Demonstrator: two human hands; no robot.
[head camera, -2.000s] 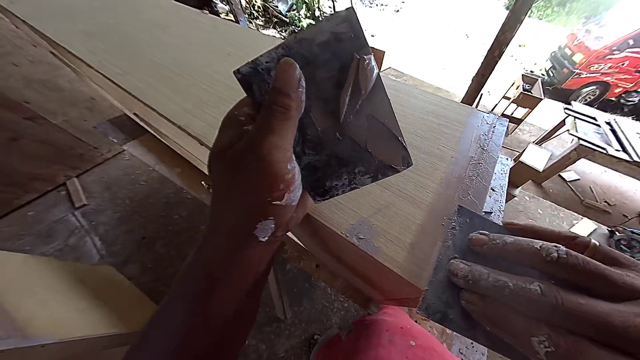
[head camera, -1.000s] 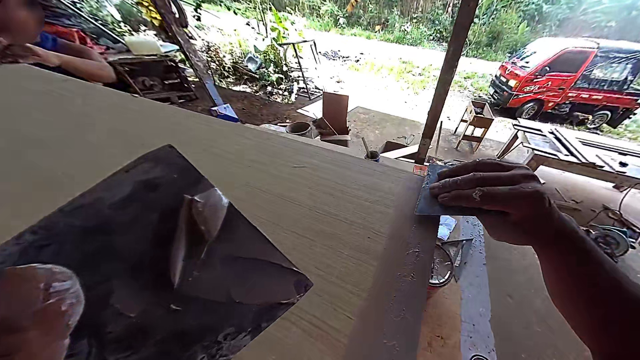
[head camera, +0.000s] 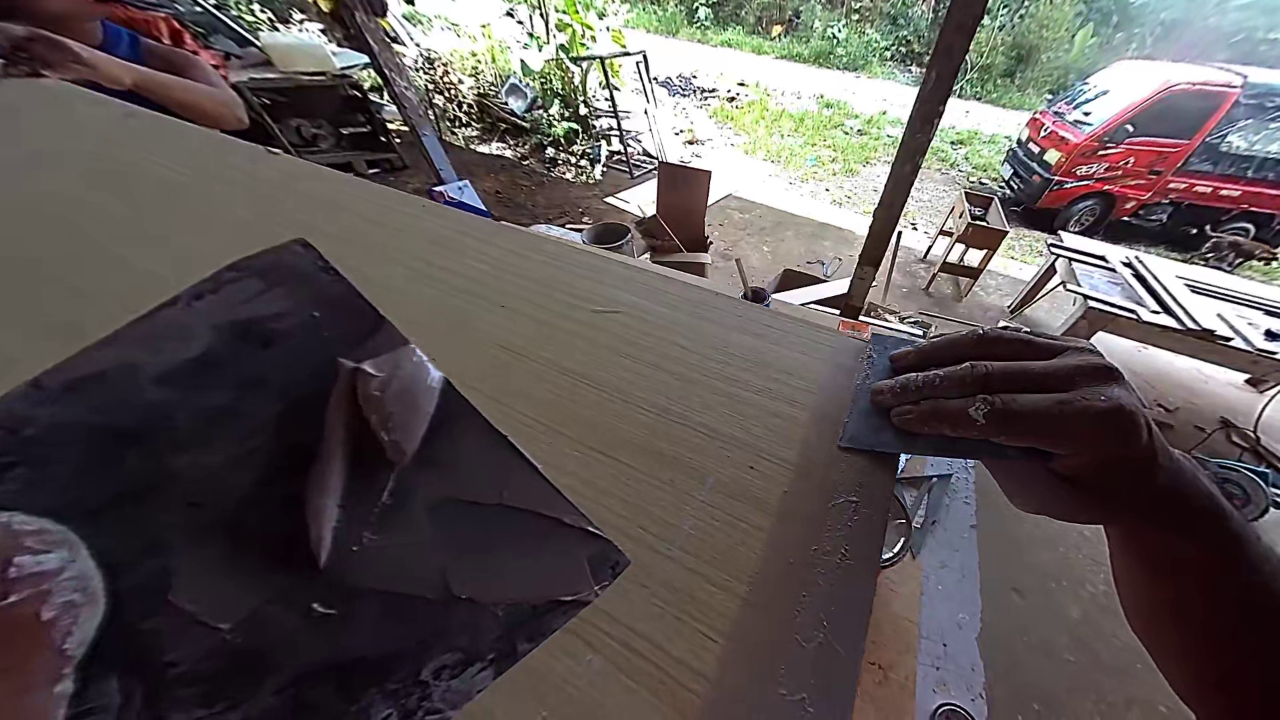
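Observation:
At the lower left, the thumb of my left hand presses on a dark square board that carries a lump of pinkish-grey filler paste; the other fingers are hidden. My right hand holds a thin dark flat spreader under its fingers, against the far right corner of a wood-grained panel. A smeared grey-brown band of filler runs along the panel's right edge, with small crumbs on it.
Another person's arm rests over the panel's far left edge. A wooden post stands beyond the far corner. Below the right edge lie a round can or ring and a grey-smeared board. Frames on a table stand at right.
My right hand and the spreader have moved from the near right corner of the panel to its far right corner. The view has shifted a lot, and the other person's arm has come into it.

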